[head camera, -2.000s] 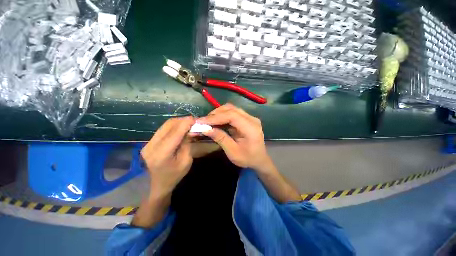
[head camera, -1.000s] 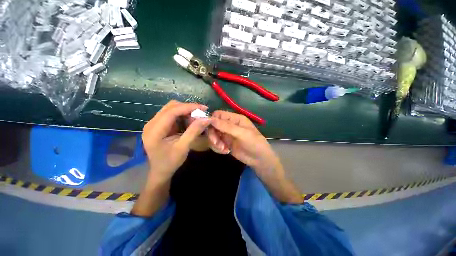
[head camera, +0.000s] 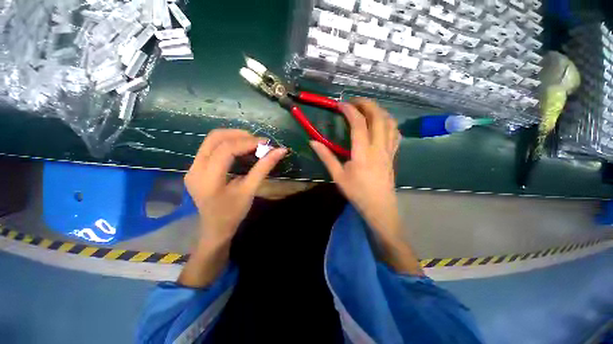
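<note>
My left hand (head camera: 222, 171) holds a small white plastic housing (head camera: 263, 149) between thumb and fingertips, above the bench's front edge. Most of the housing is hidden by the fingers. My right hand (head camera: 368, 151) is over the red handles of the pliers (head camera: 279, 93), fingers at the upper handle and thumb beside the lower one, spread apart. The pliers lie on the bench with handles spread and white-covered jaws pointing up-left. The handle ends are hidden under the hand.
A clear bag (head camera: 101, 131) of loose white housings (head camera: 138, 64) lies left. A clear tray (head camera: 430, 94) of white parts stands behind the pliers. A blue glue bottle (head camera: 437, 125) lies right of my right hand. A cream-yellow tool (head camera: 554, 94) lies between trays. A blue stool (head camera: 87, 201) stands below.
My right hand has left the housing and moved right and up to the pliers' handles. My left hand keeps the housing. The view has shifted slightly.
</note>
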